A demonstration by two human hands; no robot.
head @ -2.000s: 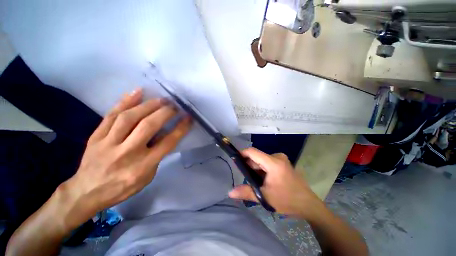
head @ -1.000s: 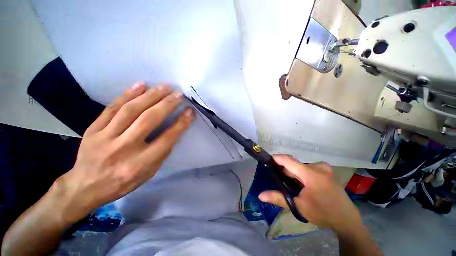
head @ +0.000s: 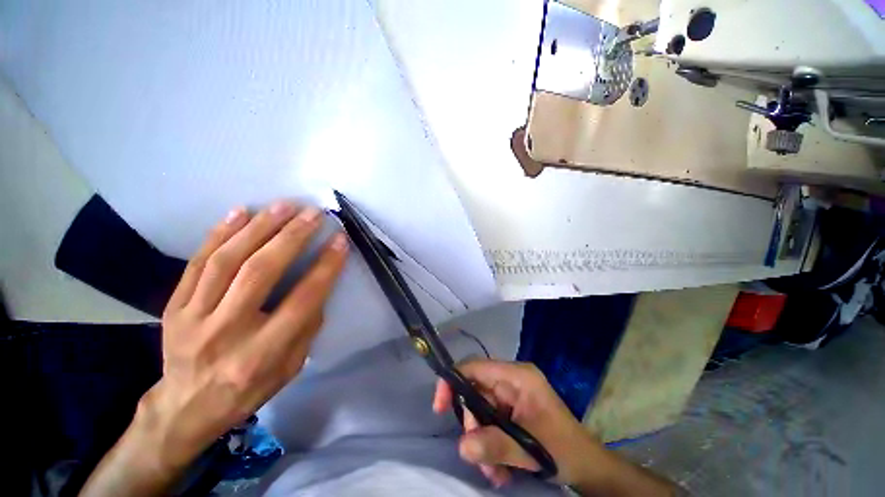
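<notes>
A large pale garment panel lies over the table and hangs over its front edge. My left hand rests on it with fingers slightly spread, pressing it down. My right hand holds black tailor's shears by the handles. The blades look nearly closed, and their tip is at the upper end of the pocket opening lines, just right of my left fingertips. A dark slit shows beside the blades. Two thin lines run from it toward the panel's lower right edge.
Navy cloth sticks out left of my left hand. The sewing machine head and its beige machine bed are at upper right. A ruler scale runs along the table's front edge. A red container is at lower right.
The shears have turned steeper, their tip has moved to the lines' upper end, and the blades have come closer together. The view has shifted. My left hand stays on the panel.
</notes>
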